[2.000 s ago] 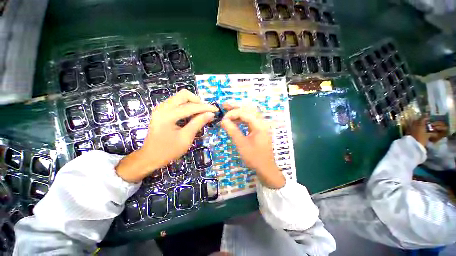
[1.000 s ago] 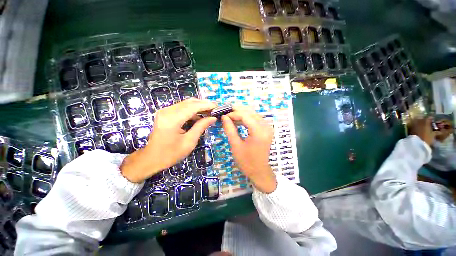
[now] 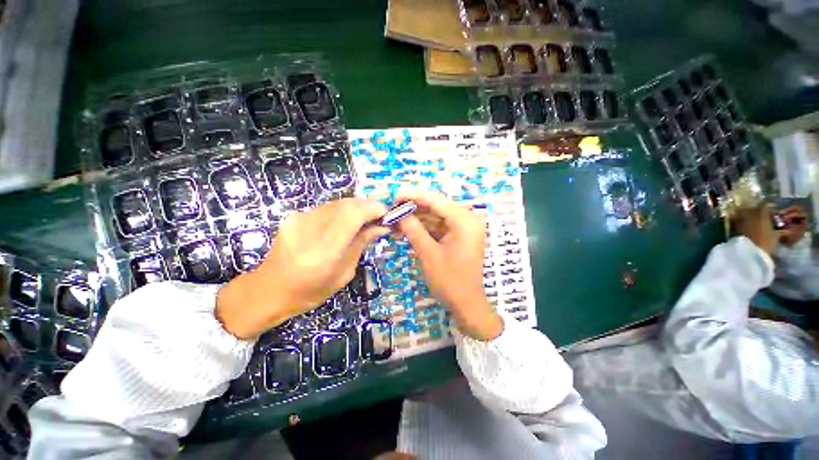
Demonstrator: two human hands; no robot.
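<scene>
My left hand [image 3: 310,247] and my right hand [image 3: 443,247] meet over the sticker sheet and hold one watch case [image 3: 399,213] between their fingertips. The case is seen nearly edge-on, dark with a shiny rim, and fingers cover much of it. The white sticker sheet [image 3: 510,225] has bright blue bits on its left and upper part and rows of short dark strips at its right. The clear blister tray [image 3: 220,148] with black frames lies left of the sheet, partly under my left hand and sleeve. Whether a sticker is in my fingers I cannot tell.
Another blister tray [image 3: 27,314] is at the left edge. A far tray [image 3: 548,85] lies partly over cardboard [image 3: 422,22]. A yellow label [image 3: 588,146] is beyond the sheet. At right are a tilted tray [image 3: 696,144] and another person's sleeve [image 3: 727,314] and hands.
The watch case has turned between my fingers, from dark and upright to a flatter, shiny edge-on view. My left fingers have closed in around it. Both hands stay over the sheet.
</scene>
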